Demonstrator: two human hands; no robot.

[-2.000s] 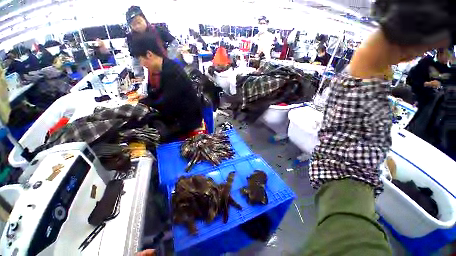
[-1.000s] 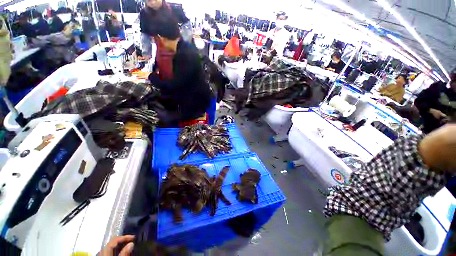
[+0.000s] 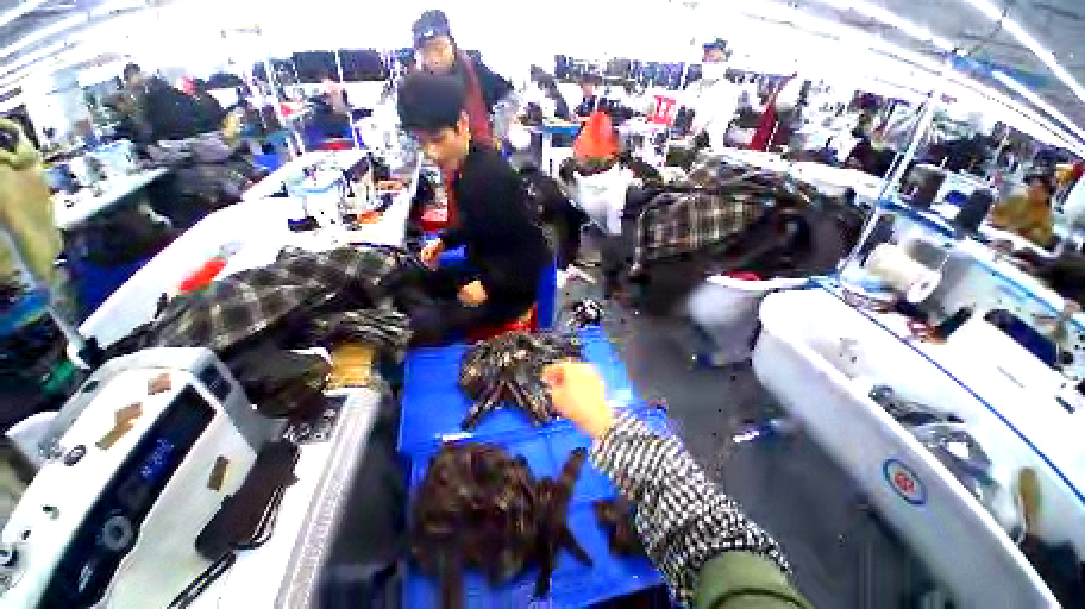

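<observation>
My right hand (image 3: pixel 578 399), in a black-and-white gingham sleeve, reaches over the far blue crate. Its fingertips are at the right side of a fanned bundle of dark cut pieces (image 3: pixel 506 371). I cannot tell whether they grip any. A larger dark, frilled bundle (image 3: pixel 474 509) lies on the near blue crate (image 3: pixel 443 443). A smaller dark piece (image 3: pixel 616 523) lies beside it, partly hidden by my sleeve. My left hand is not in view.
The white sewing machine (image 3: pixel 101 476) stands at left, with a flat black case (image 3: pixel 248 497) and scissors (image 3: pixel 205 583) beside it. A seated person (image 3: pixel 488 226) works beyond the crates, near plaid cloth (image 3: pixel 280 292). White machine tables (image 3: pixel 833 381) stand at right.
My right arm has swung from the right side in to the far bundle. My left hand, at the bottom edge before, has left the view. The view has shifted.
</observation>
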